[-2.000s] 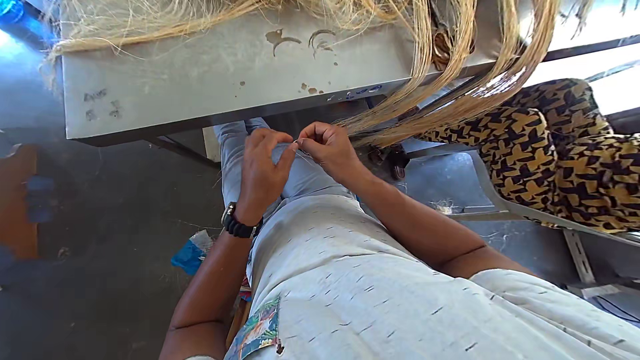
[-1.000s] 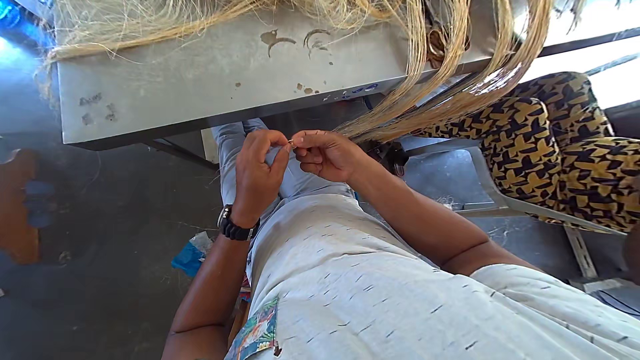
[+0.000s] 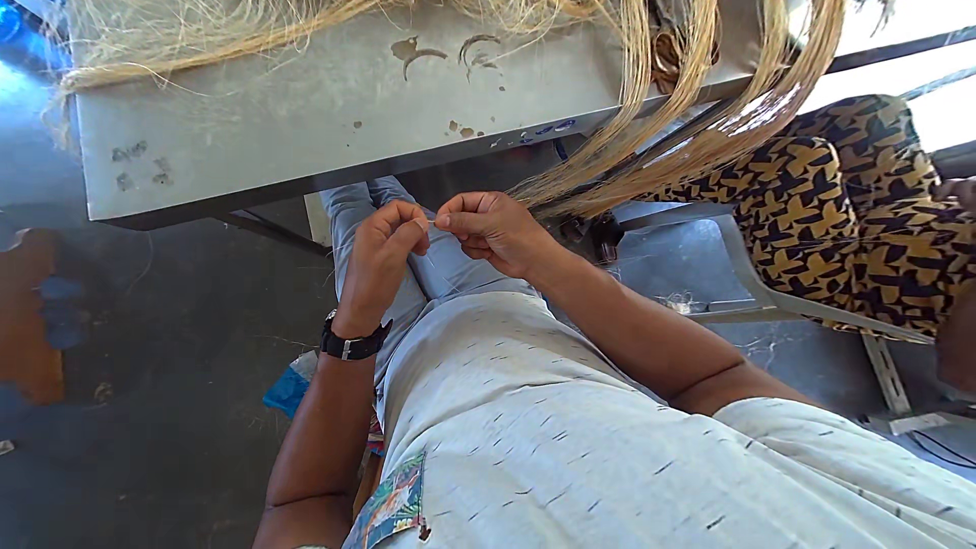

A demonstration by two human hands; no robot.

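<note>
My left hand point(image 3: 387, 252), with a black watch strap at the wrist, pinches a thin pale fiber strand point(image 3: 431, 223) between thumb and fingertips. Close by on its right, my right hand point(image 3: 492, 232) pinches the same strand, its other fingers curled. Both hands are over my lap, just below the table's front edge. Long bundles of straw-coloured fiber point(image 3: 633, 69) hang over that edge to the right of my hands. More loose pale fiber point(image 3: 198, 53) lies along the far part of the table.
The grey table point(image 3: 305, 114) has stains and a dark front edge. At the right, a person in patterned black-and-yellow clothing point(image 3: 808, 221) sits by a metal-framed chair point(image 3: 751, 282). A blue plastic bag point(image 3: 290, 387) is on the floor beside my left arm.
My right hand's fingers have shifted slightly around the strand. Both hands stay close together over my lap. A hand of the seated person now shows at the right edge.
</note>
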